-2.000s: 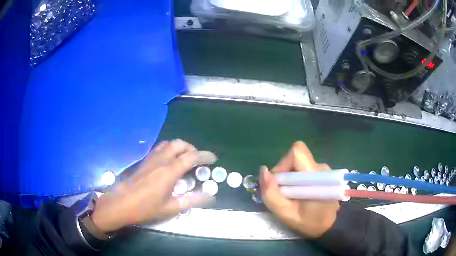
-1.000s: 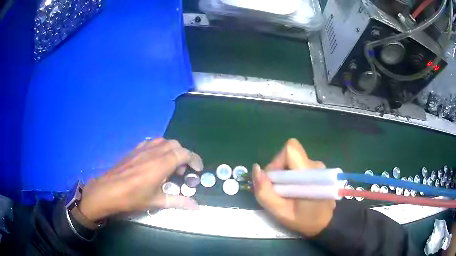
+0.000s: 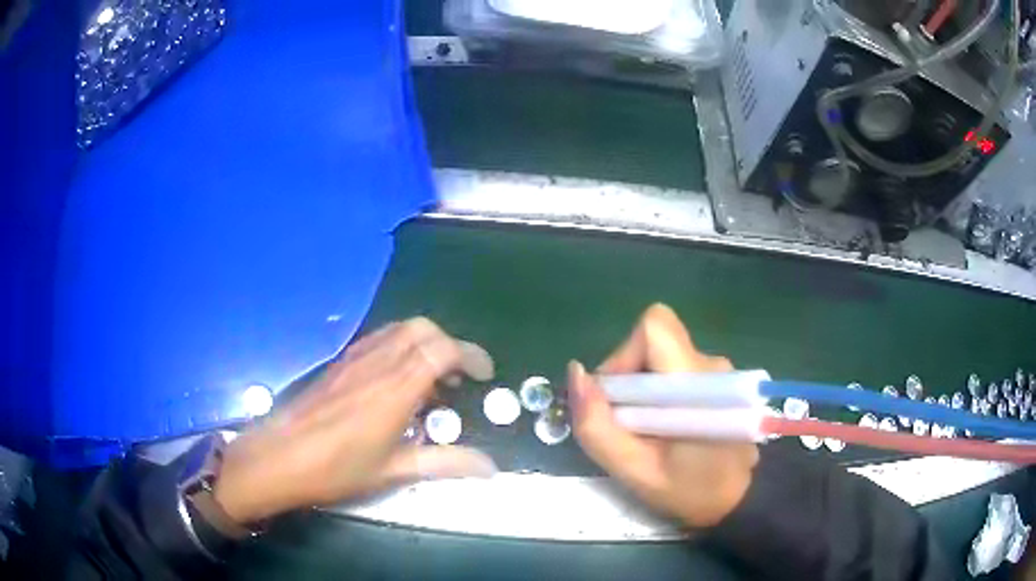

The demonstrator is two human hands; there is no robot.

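Observation:
My right hand (image 3: 665, 437) holds twin electrode pens (image 3: 682, 406), two white sleeves side by side. Their tips, partly hidden by my fingers, are at the small silver discs (image 3: 536, 394). Several discs lie on the dark green belt (image 3: 545, 284) between my hands, one with a white face (image 3: 501, 405). My left hand (image 3: 352, 420) is spread low over the belt with thumb and fingers apart around a disc (image 3: 443, 426); more discs are partly hidden under it. Whether it touches any is unclear.
A blue bin (image 3: 227, 227) with one loose disc (image 3: 258, 400) is at left. Blue (image 3: 863, 400) and red (image 3: 875, 435) leads run right over rows of small parts (image 3: 1000, 397). A grey power unit (image 3: 863, 125) and a clear tray (image 3: 591, 28) stand behind. Crumpled white plastic (image 3: 1000, 537) lies lower right.
My left hand has shifted slightly right since one second ago, its fingers further over the belt. Fewer discs show between my hands. The pens remain in my right hand, slightly further left.

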